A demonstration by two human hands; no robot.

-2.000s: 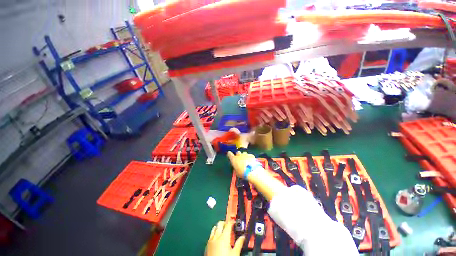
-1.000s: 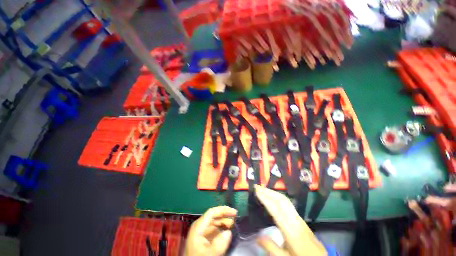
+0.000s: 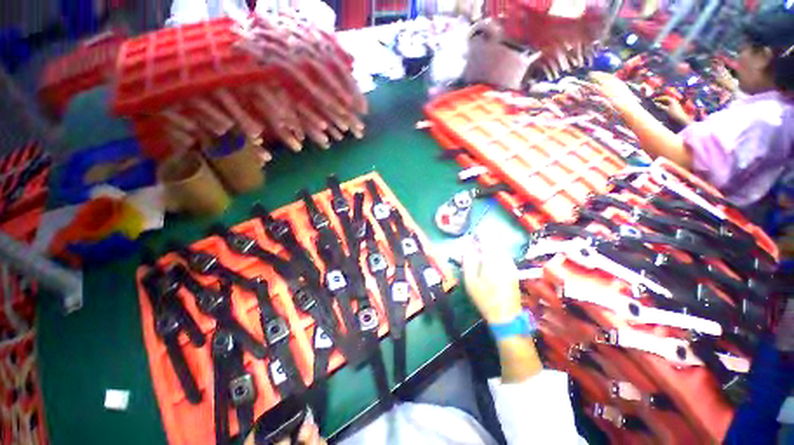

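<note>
An orange-red tray (image 3: pixel 185 358) holds rows of smartwatches with black straps, square sensor backs facing up. My left hand (image 3: pixel 292 431) is cut off by the bottom edge, its fingers around a dark smartwatch (image 3: pixel 280 419) at the tray's front edge. My right hand (image 3: pixel 492 282), with a blue wristband, reaches to the right of the tray, just below a clear dispenser bottle (image 3: pixel 454 213) with a red label. Its fingertips are blurred against something whitish; whether they grip anything cannot be told.
A small white square (image 3: pixel 116 399) lies left of the tray. Two brown cylinders (image 3: pixel 193 184), a blue bin (image 3: pixel 103 165) and stacked red trays (image 3: pixel 178 65) with pink straps stand behind. More trays of watches (image 3: pixel 635 304) fill the right. A person in pink (image 3: pixel 740 139) works at far right.
The view has swung right. My right hand, earlier close to my left in front of the tray, has moved out beside the bottle. A dark watch now shows at my left hand.
</note>
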